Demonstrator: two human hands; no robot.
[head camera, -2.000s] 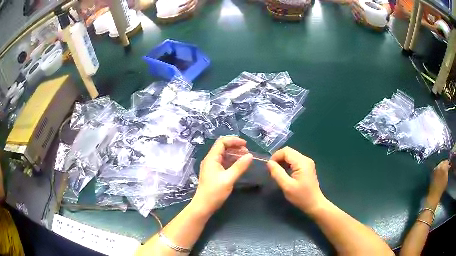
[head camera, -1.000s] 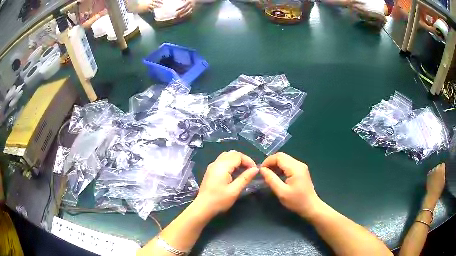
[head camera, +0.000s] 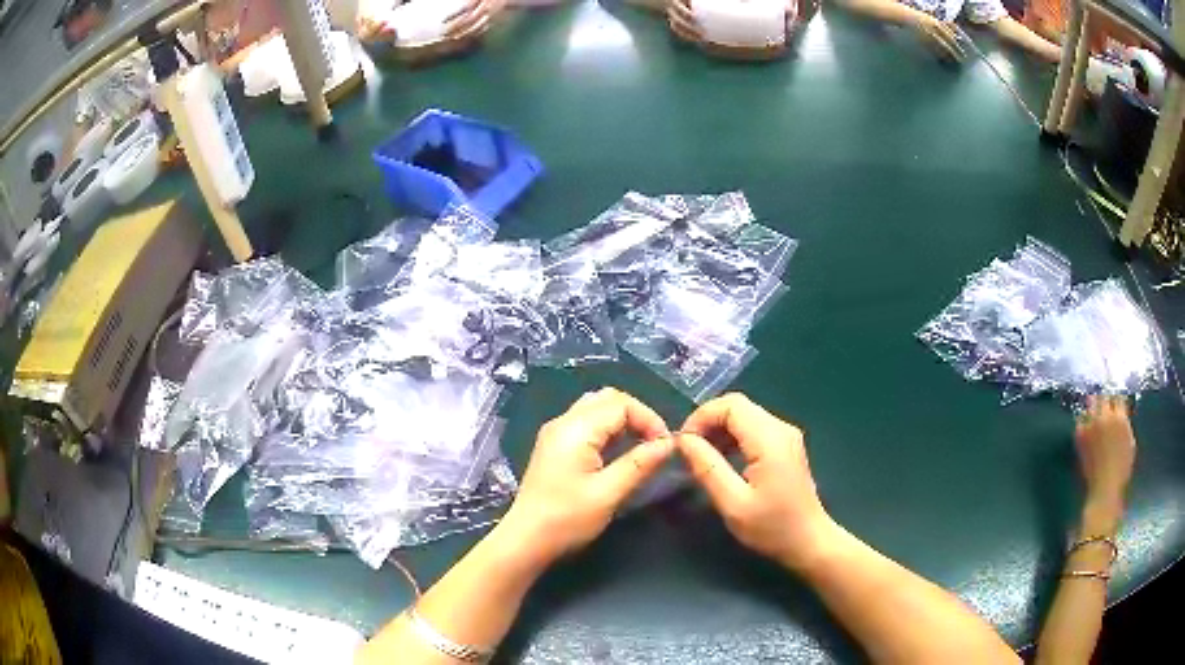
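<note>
My left hand (head camera: 587, 470) and my right hand (head camera: 750, 470) meet at their fingertips, thumbs and forefingers pinched together in front of me. A faint clear zip-lock bag (head camera: 665, 489) shows between and below the fingertips; its contents cannot be made out. A large heap of shiny clear bags with dark contents (head camera: 416, 377) lies on the bench to the left of and beyond my hands. The heap's right part (head camera: 682, 279) spreads just beyond my fingertips.
A blue bin (head camera: 458, 163) with dark contents stands behind the heap. A small bag pile (head camera: 1050, 325) lies at right, with another person's hand (head camera: 1105, 448) at its near edge. A yellow-topped box (head camera: 98, 305) and white power strip (head camera: 241, 621) are at left. Workers' hands show across the bench.
My fingertips have come together and moved slightly nearer to me; the bag edge once stretched between them is hidden. The other person's hand at right has moved to the small pile.
</note>
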